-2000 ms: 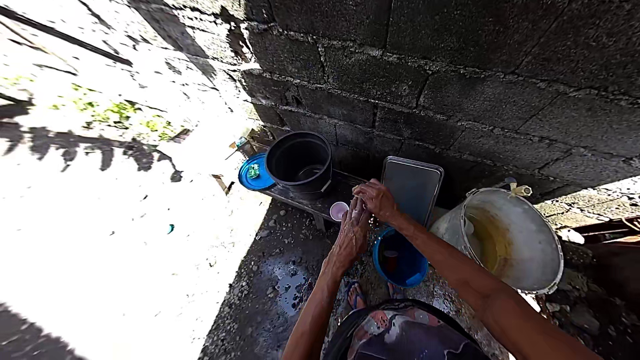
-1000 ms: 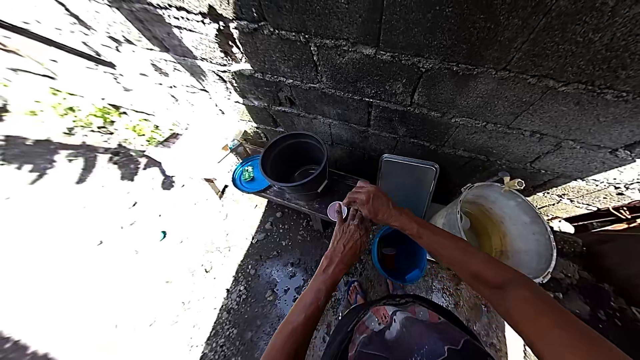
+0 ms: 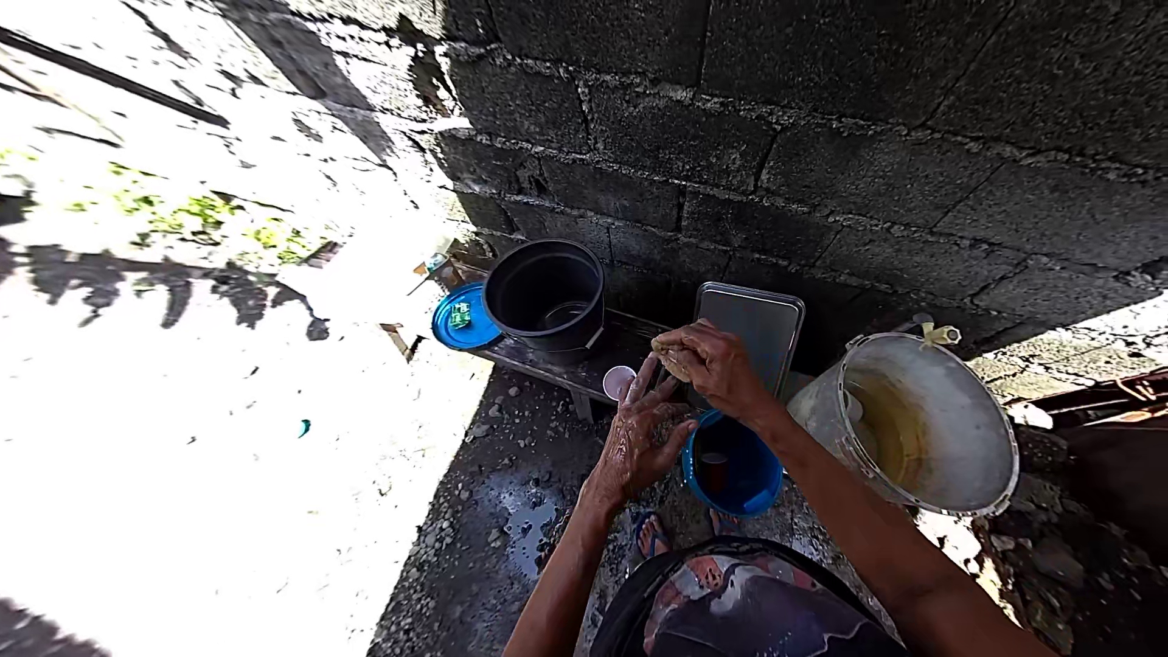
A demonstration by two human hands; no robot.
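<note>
My left hand [image 3: 639,444] is wet, with its fingers spread; its fingertips lie by a small pink cup [image 3: 619,382] at the bench's edge. Just to the right, my right hand [image 3: 716,370] grips a tan, sponge-like pad [image 3: 673,359] close to the left fingers. Behind the right hand a metal tray [image 3: 750,319] leans against the wall. Below the hands stands a blue bucket [image 3: 735,465] with something reddish inside, hard to make out. A black bucket [image 3: 546,297] rests on the bench, beside a blue lid [image 3: 464,317] bearing a green packet [image 3: 460,316].
A large whitish bucket [image 3: 931,424] with yellowish contents stands tilted at the right, near a pale tap [image 3: 940,335]. The low wooden bench [image 3: 538,367] runs along the concrete block wall [image 3: 730,137]. Wet gravel [image 3: 511,511] and rubble [image 3: 1049,547] cover the ground.
My hands were together near the cup; now the left fingers are spread and the tan pad shows in my right hand.
</note>
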